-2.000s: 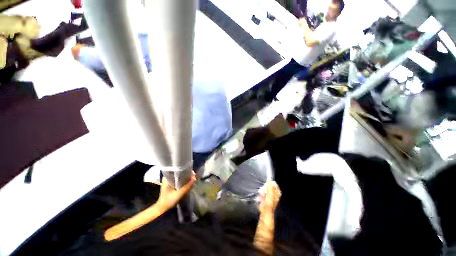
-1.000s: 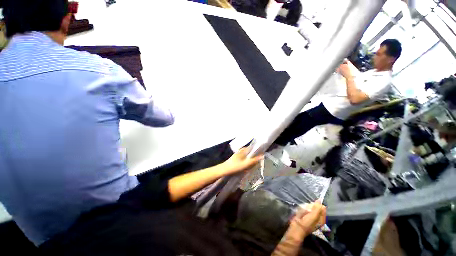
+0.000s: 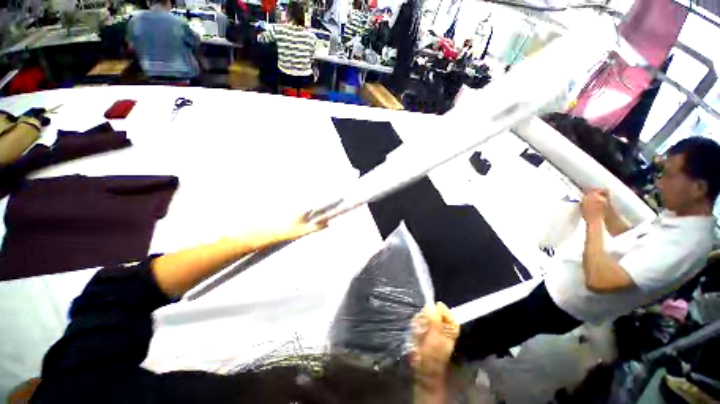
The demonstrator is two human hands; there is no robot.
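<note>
My left hand [image 3: 312, 221] is closed around the lower part of a bundle of rolled paper patterns [image 3: 442, 162], which slants up to the right over the white cutting table [image 3: 253, 154]. The lower end of the bundle passes behind my forearm. My right hand [image 3: 434, 330] grips the edge of a clear plastic garment bag [image 3: 379, 296] with dark cloth inside, held at the table's near side. Black fabric pieces [image 3: 450, 245] lie flat on the table beyond the bag.
A person in a white shirt [image 3: 659, 256] stands at the right, hands on a white roll [image 3: 580, 162]. Dark maroon fabric [image 3: 87, 221] lies at the left, near another person's arm [image 3: 20, 138]. Scissors [image 3: 182, 103] and a red item [image 3: 120, 109] lie farther back. Workers sit behind.
The view has swung over the table. The blue-shirted person at the left has left the picture. The rolls have tilted lower over the table, and the bag has moved left, up to the table's near side.
</note>
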